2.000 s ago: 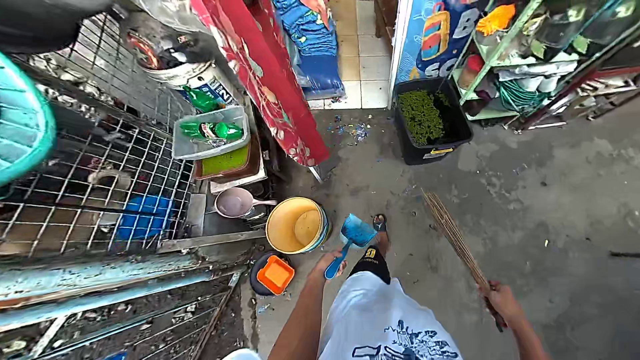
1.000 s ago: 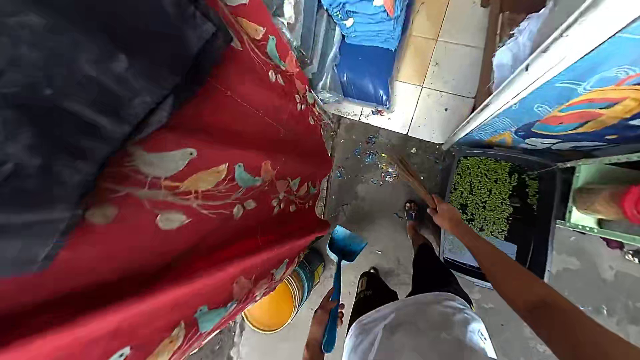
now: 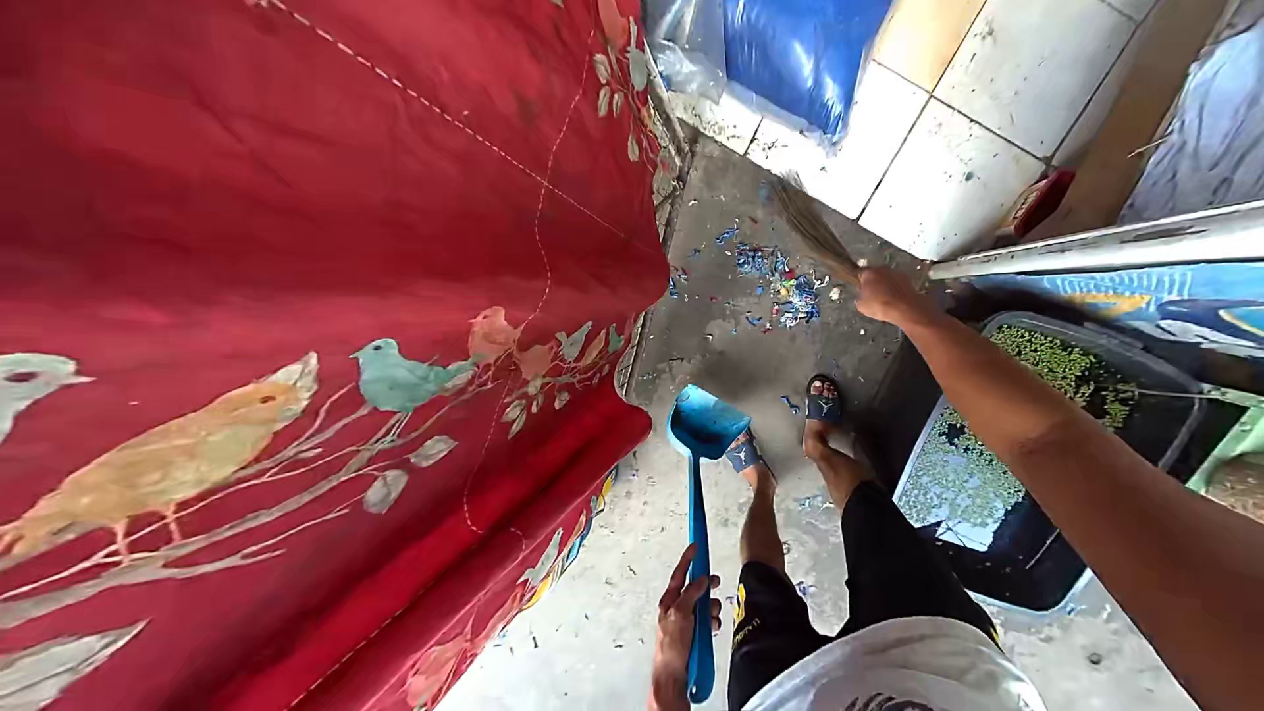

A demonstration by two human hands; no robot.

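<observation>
My left hand [image 3: 681, 617], low in the middle, grips the long handle of a blue plastic dustpan [image 3: 707, 423], whose scoop hangs over my left sandal [image 3: 745, 451]. In my right hand [image 3: 892, 294] is a stick broom [image 3: 812, 225], its thin bristles fanned toward the white tiled step. Scraps of blue and coloured litter [image 3: 780, 286] lie scattered on the concrete floor, just left of and below the broom.
A red cloth with printed birds [image 3: 296, 247] fills the left side. Tiles [image 3: 973, 163] edge the floor at the top, beside a blue plastic-wrapped bundle [image 3: 795, 59]. On the right stands a black tub of water with floating green plants [image 3: 1057, 370], below a painted panel [image 3: 1155, 296].
The view has moved in toward the doorway and the litter. My right hand has brought the broom from the open floor at right to beside the litter. The yellow bucket seen earlier is out of sight.
</observation>
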